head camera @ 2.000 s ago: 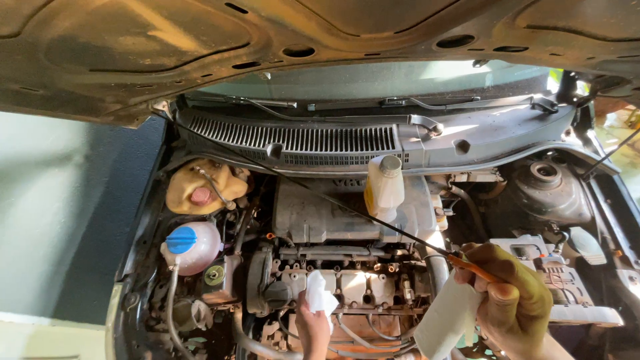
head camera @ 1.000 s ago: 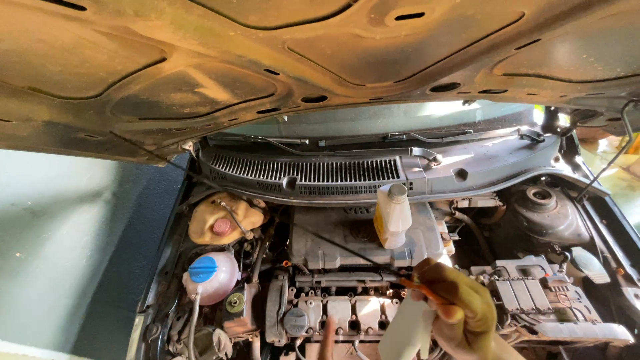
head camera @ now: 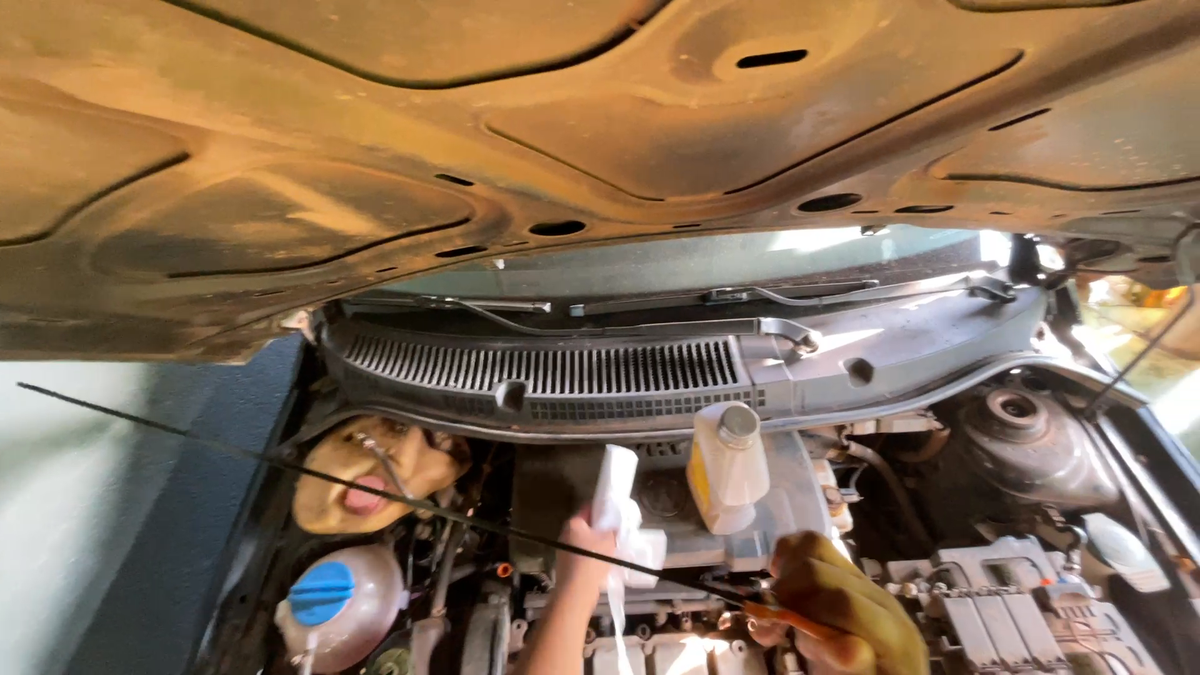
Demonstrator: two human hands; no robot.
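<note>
My right hand (head camera: 844,605), at the lower right, grips the orange handle of an engine oil dipstick (head camera: 375,489). Its long dark rod reaches up and left across the engine bay. A crumpled white paper towel (head camera: 623,520) is in my left hand (head camera: 583,553), at the lower middle beside the rod; whether the paper touches the rod cannot be told. Behind the hands, a capped translucent plastic bottle (head camera: 729,469) stands on the dark engine cover (head camera: 553,478).
Overhead is the raised hood (head camera: 600,112). A coolant reservoir with a blue cap (head camera: 321,593) and a yellowish foam-like piece (head camera: 347,469) are at the left. The battery (head camera: 1008,609) and strut tower (head camera: 1031,450) are at the right. Behind lies the cowl grille (head camera: 544,366).
My left hand with the white paper has moved up toward the dipstick rod. The white sheet seen earlier below my right hand is out of sight. The view has tilted up.
</note>
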